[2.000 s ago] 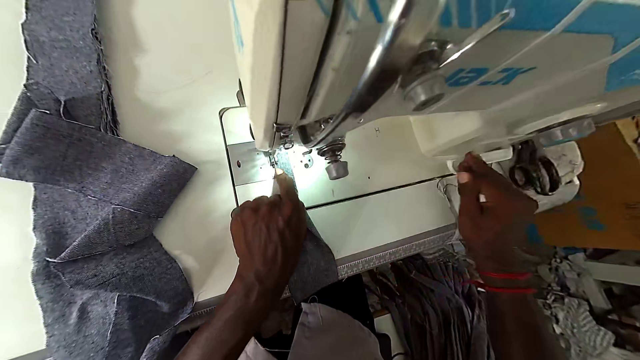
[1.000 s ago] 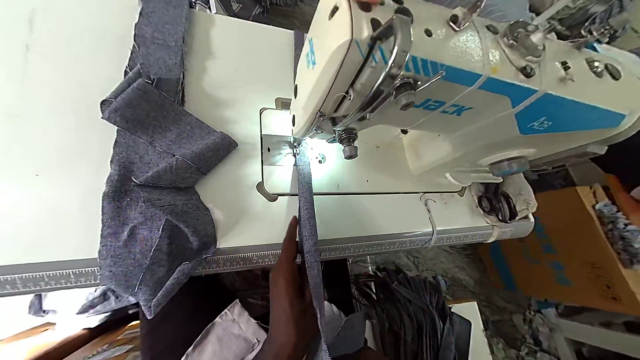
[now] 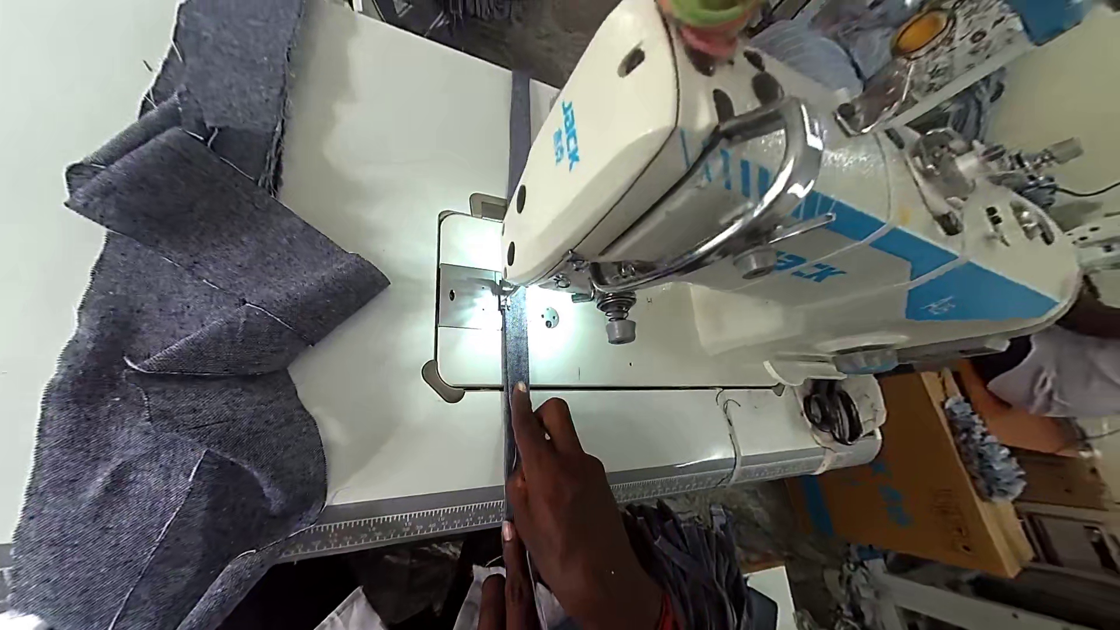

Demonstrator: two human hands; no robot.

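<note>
A narrow blue-grey fabric strip (image 3: 516, 350) runs under the presser foot (image 3: 505, 293) of a white Jack sewing machine (image 3: 752, 210), whose lamp is lit. Its far part lies behind the machine head. My right hand (image 3: 573, 516), a red band at its wrist, grips the strip in front of the needle plate (image 3: 468, 296), index fingertip on top. Just below, my left hand (image 3: 514, 577) has a fingertip at the strip by the table's front edge; its grip is mostly hidden. A large folded piece of blue-grey fabric (image 3: 201, 315) lies left of the machine.
A measuring scale (image 3: 394, 525) runs along the table's front edge. Black-handled scissors (image 3: 831, 411) sit in a white holder at the right. Beyond are a cardboard box (image 3: 919, 481) and part of another person (image 3: 1050, 376). Dark fabric strips (image 3: 700, 560) hang below the table.
My left hand has moved from beside the presser foot toward the table's front edge. My right hand, at the right of the machine bed two seconds ago, is now on the strip. The view has shifted.
</note>
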